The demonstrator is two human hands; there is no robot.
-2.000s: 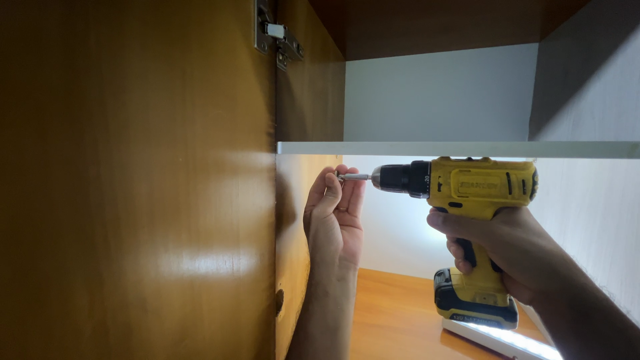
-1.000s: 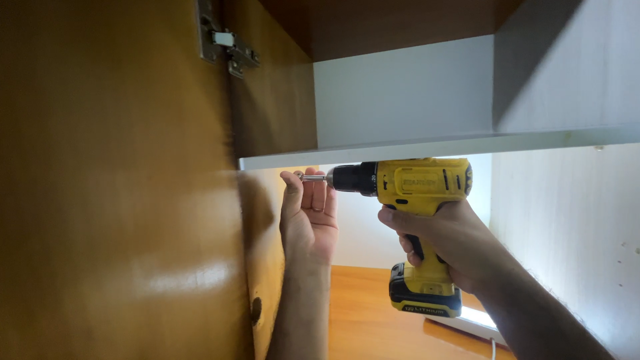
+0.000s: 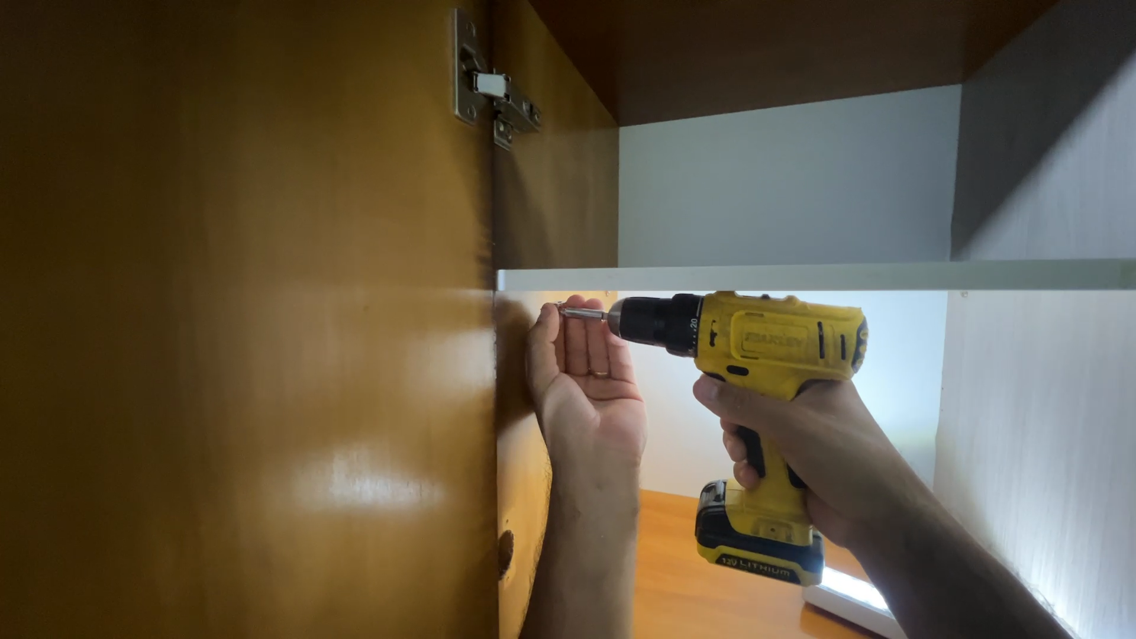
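My right hand (image 3: 799, 426) is closed around the grip of a yellow and black Stanley cordless drill (image 3: 772, 342), which points left just under a white-edged shelf (image 3: 799, 276). A metal driver bit (image 3: 584, 313) sticks out of the drill's chuck. My left hand (image 3: 590, 382) is palm up, with its thumb and fingers around the bit's tip, close to the wooden side panel (image 3: 524, 444). Something small, perhaps a screw, is at the tip between the fingers, but the fingers mostly hide it.
A wooden cabinet door (image 3: 248, 319) fills the left side. Above the shelf, a metal hinge (image 3: 497, 93) joins it to the side panel. A lit lamp (image 3: 852, 590) lies on the orange-brown cabinet bottom (image 3: 674, 568), behind my right wrist. A pale side wall (image 3: 1038, 399) stands at the right.
Both hands stay under the shelf, with the drill in the right one. The left fingers are more extended than two seconds ago, and the palm shows more. The view has shifted.
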